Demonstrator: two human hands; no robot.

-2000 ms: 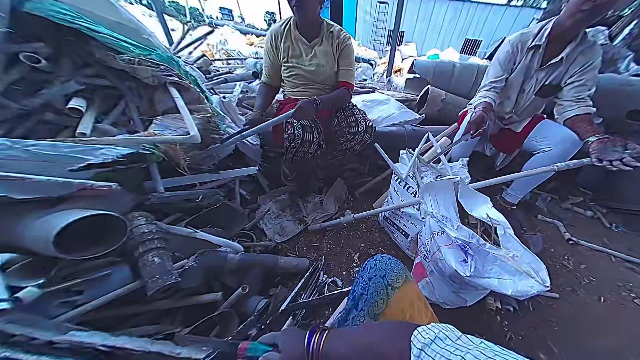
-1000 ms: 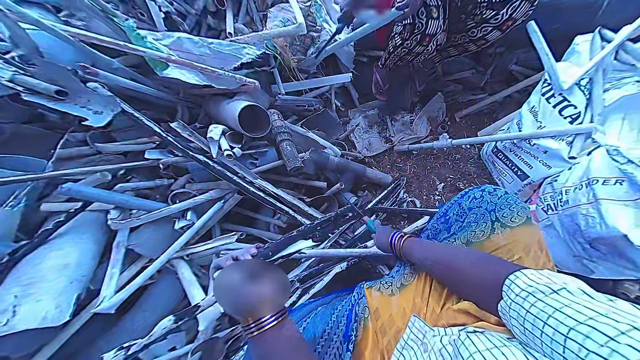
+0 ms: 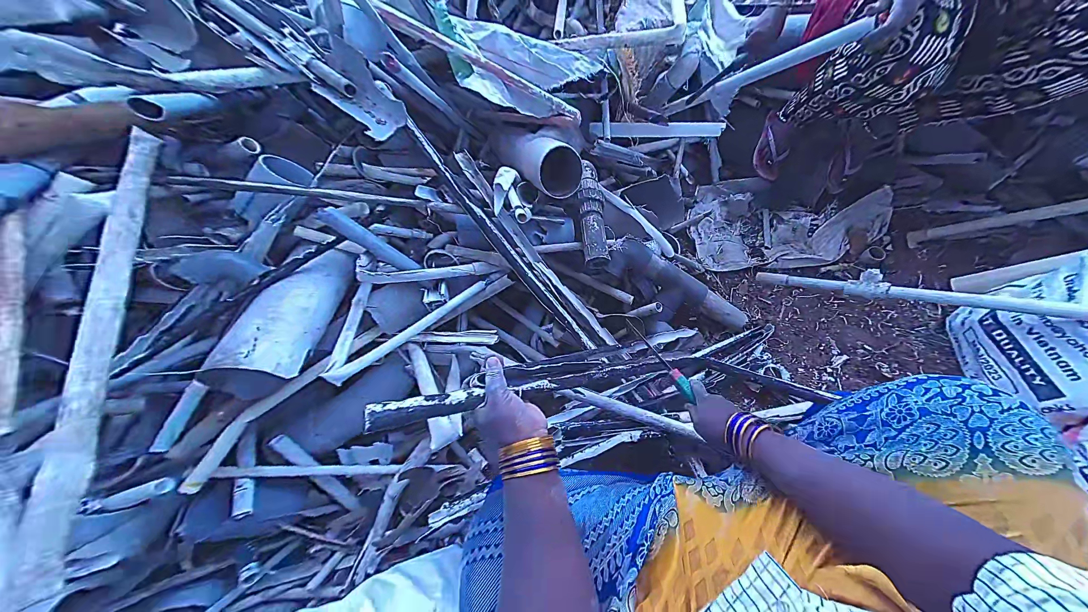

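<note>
At the lower middle, my left hand grips a long black-and-white plastic strip, its thumb pointing up along the top. To the right, my right hand is closed on the green and red handle of a thin metal tool. The tool's thin shaft points up and left, over a bundle of dark split strips. A pale narrow pipe lies between my two hands. The exact kind of tool cannot be told.
Scrap pipes surround me, among them a wide grey pipe, an open-ended pipe and a ribbed fitting. A printed white sack stands at right. Another person's patterned garment and foot show at upper right.
The view has swung down and left onto the pile. My left hand, out of sight two seconds ago, has since come into view and now holds a strip. The tool stays in my right hand.
</note>
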